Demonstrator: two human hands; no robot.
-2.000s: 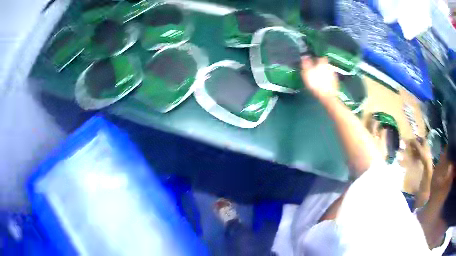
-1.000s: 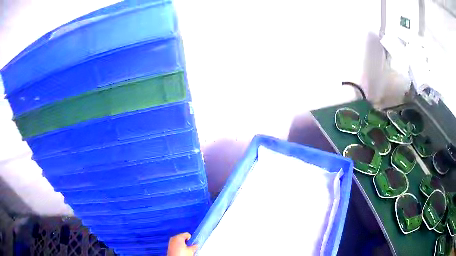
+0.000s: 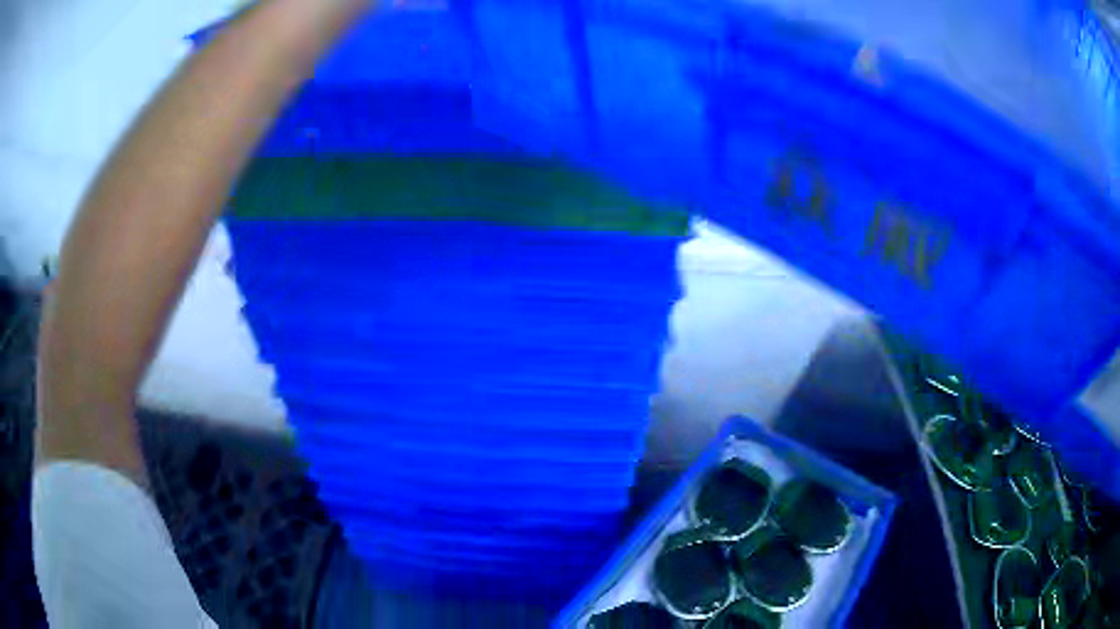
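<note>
A large blue crate [image 3: 798,184], blurred, is raised and tilted across the top and right of the view, with yellowish marks on its side. My left forearm reaches up on the left to the top edge by the blue crates; the hand is cut off, so its hold is hidden. My right hand is not in view; a pale patch, perhaps a sleeve, shows at the right edge. A tall stack of blue crates [image 3: 467,369] with one green crate [image 3: 430,191] stands ahead. The raised crate overlaps the stack's upper right in view.
A lower blue crate [image 3: 882,504] at bottom centre-right holds several dark green housings [image 3: 733,498] on a white liner. More housings [image 3: 997,510] lie on the green bench at right. Dark lattice [image 3: 233,516], perhaps a pallet, is low left. A pale wall is behind.
The view has shifted. A blue crate now fills the top right, and my left arm is raised. Low right, where a crate with a bare white liner was held, a crate with housings now shows.
</note>
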